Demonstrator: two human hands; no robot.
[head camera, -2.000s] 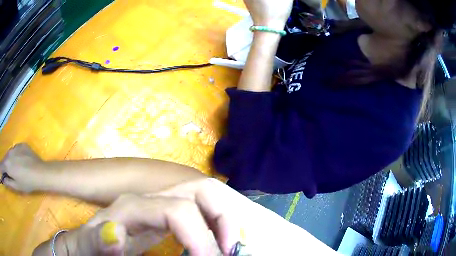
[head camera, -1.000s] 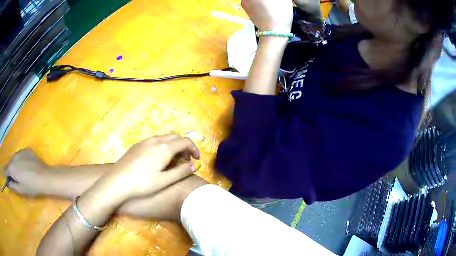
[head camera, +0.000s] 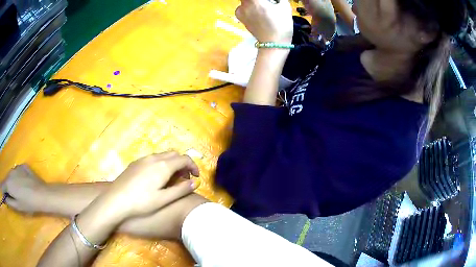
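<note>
My right hand (head camera: 22, 189) is at the far left edge, closed around a small thin dark tool (head camera: 4, 198), partly cut off by the edge. My right forearm, in a white sleeve, comes from the lower right. My left hand (head camera: 159, 180), with a silver bracelet at the wrist, lies across that forearm. Its fingers are curled with a gap to the thumb, and I see nothing held. A yellow patch shows at a fingertip.
A black cord (head camera: 141, 96) lies across the orange-yellow bench top (head camera: 130, 128). Another person in a dark top (head camera: 323, 151) sits at the right, arms raised over a white piece (head camera: 241, 60). Stacked black trays (head camera: 425, 234) stand at the lower right.
My left hand has moved from low and close to the camera onto my right forearm, its fingers no longer at a small dark thing. My right hand stays at the left edge.
</note>
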